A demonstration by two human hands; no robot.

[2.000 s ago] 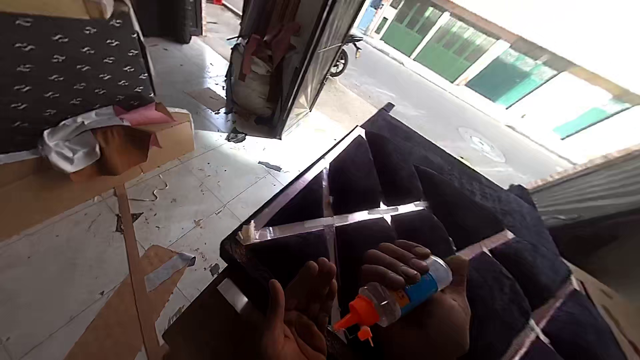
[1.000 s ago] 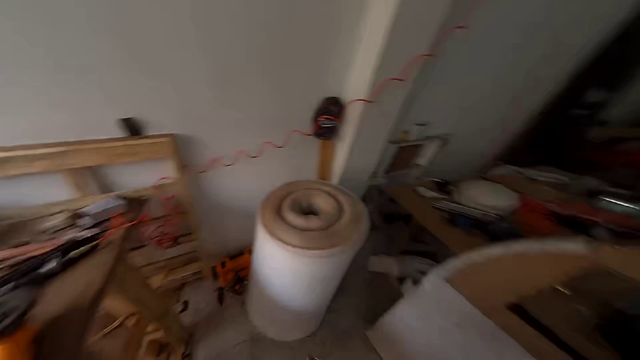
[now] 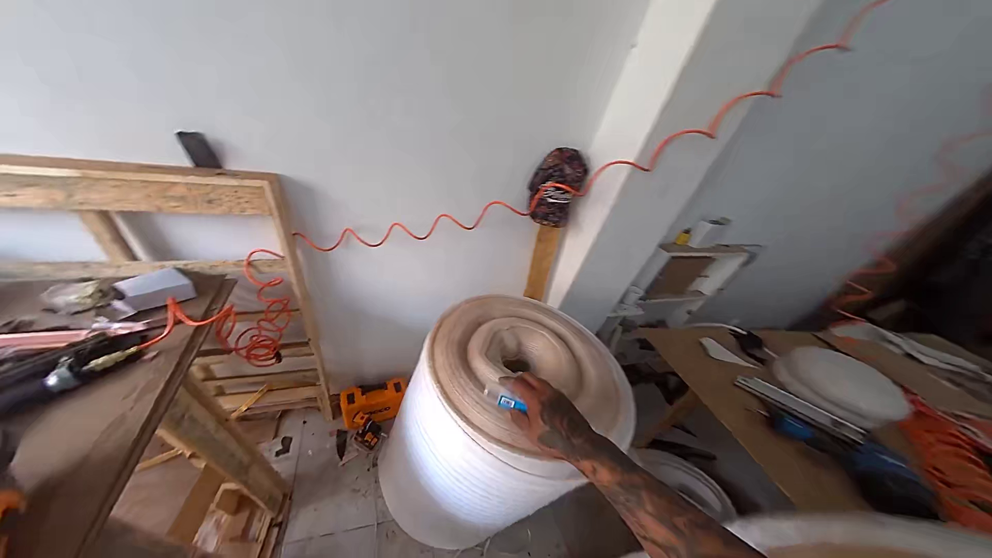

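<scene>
My right hand (image 3: 542,411) reaches in from the lower right, over the top of a big upright roll of white foam sheeting (image 3: 465,473). Its fingers are closed around a clear plastic bottle with a blue label (image 3: 508,401), just in front of the hollow at the roll's centre. Whether the bottle rests on the roll cannot be told. My left hand is out of view.
A workbench (image 3: 116,434) with tools and a white box (image 3: 155,289) stands at left, before a wooden frame (image 3: 279,201). An orange coiled hose (image 3: 442,225) crosses the wall. An orange case (image 3: 372,403) lies on the floor. At right is a cluttered table (image 3: 697,372).
The view has swung from the dark upholstered piece by the street to the foam roll indoors. Two seconds ago both hands were in view near the bottle; now only my right hand shows, holding it.
</scene>
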